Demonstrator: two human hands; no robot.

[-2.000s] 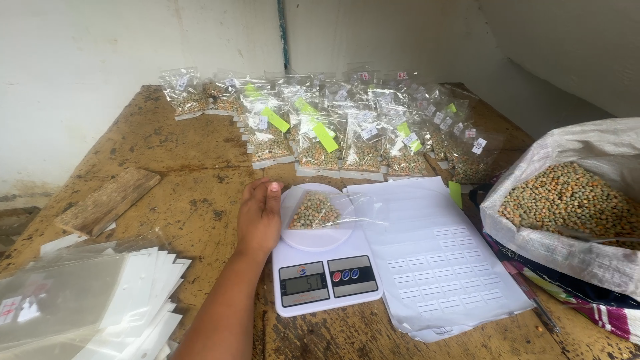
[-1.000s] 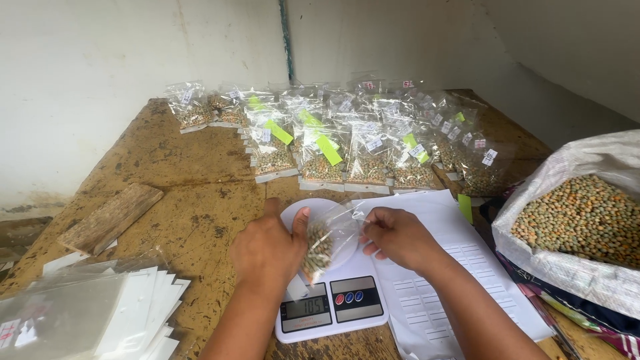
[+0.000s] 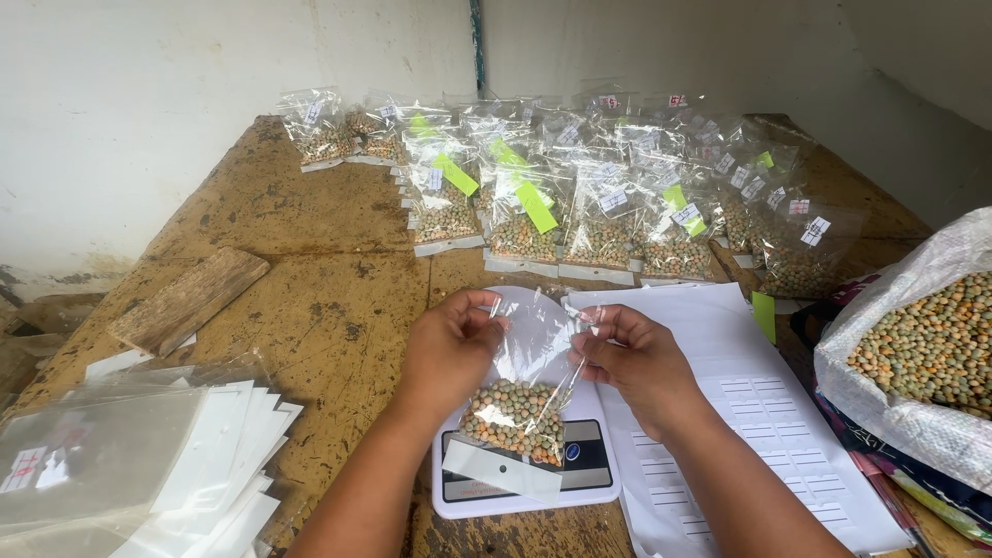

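A clear plastic bag of dried peas (image 3: 515,418) is held up by its upper corners, the peas gathered low and its white header strip hanging at the bottom. My left hand (image 3: 457,353) pinches the left corner and my right hand (image 3: 632,360) pinches the right one. Behind and below the bag lies a white digital kitchen scale (image 3: 601,496), its display hidden by the bag. Printed paper sheets (image 3: 717,349) lie beside the scale, partly under my right forearm. An open woven sack of dried peas (image 3: 860,364) stands at the right edge.
Rows of filled, labelled pea bags (image 3: 527,232) stand along the back of the worn wooden table (image 3: 325,310), some with green paper slips. Stacked flat plastic bags (image 3: 101,457) lie at the lower left, near a wooden block (image 3: 190,302). A green slip (image 3: 763,314) lies by the sheets.
Two seconds ago the bag lay on the scale beside my left hand, with my right hand out of view. Both hands now hold it up over the scale, its header strip hanging down.
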